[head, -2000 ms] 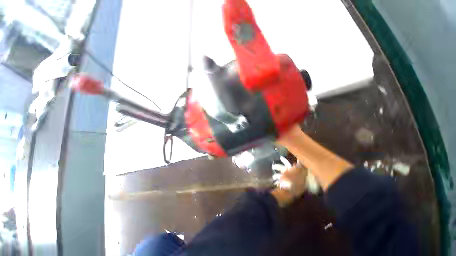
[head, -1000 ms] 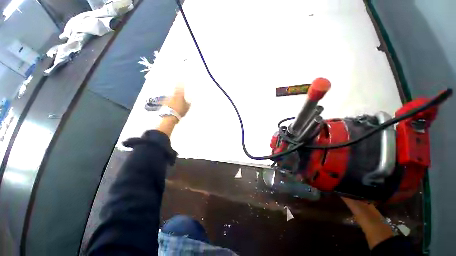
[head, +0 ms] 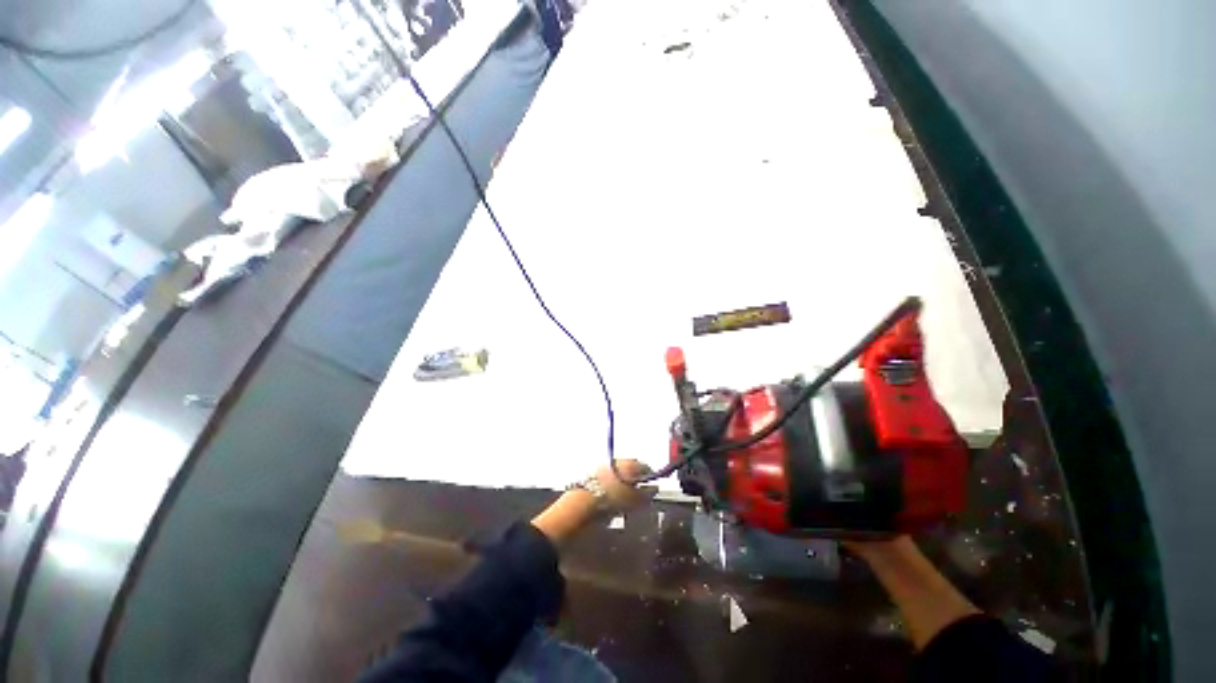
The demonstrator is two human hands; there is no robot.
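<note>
The red and black cutting machine (head: 840, 460) stands at the near edge of the white fabric lay (head: 667, 200), its grey base plate (head: 767, 550) over the brown table. Its red knob (head: 675, 358) points up. The black cable (head: 534, 287) runs down the lay to the machine. My left hand (head: 622, 484) is at the lay's near edge, against the cable loop; its fingers are too unclear to tell a grip. My right wrist (head: 887, 554) passes under the motor, which hides the hand.
A dark bar (head: 742, 319) and a small grey block (head: 451, 364) lie on the lay. White offcuts (head: 736, 615) lie on the brown table (head: 440, 547). The wall is at right. Another table (head: 240, 314) holding cloth is at left.
My left hand has moved from the small block at the lay's left side to the near edge beside the machine. The view has shifted, showing more of the lay's far end.
</note>
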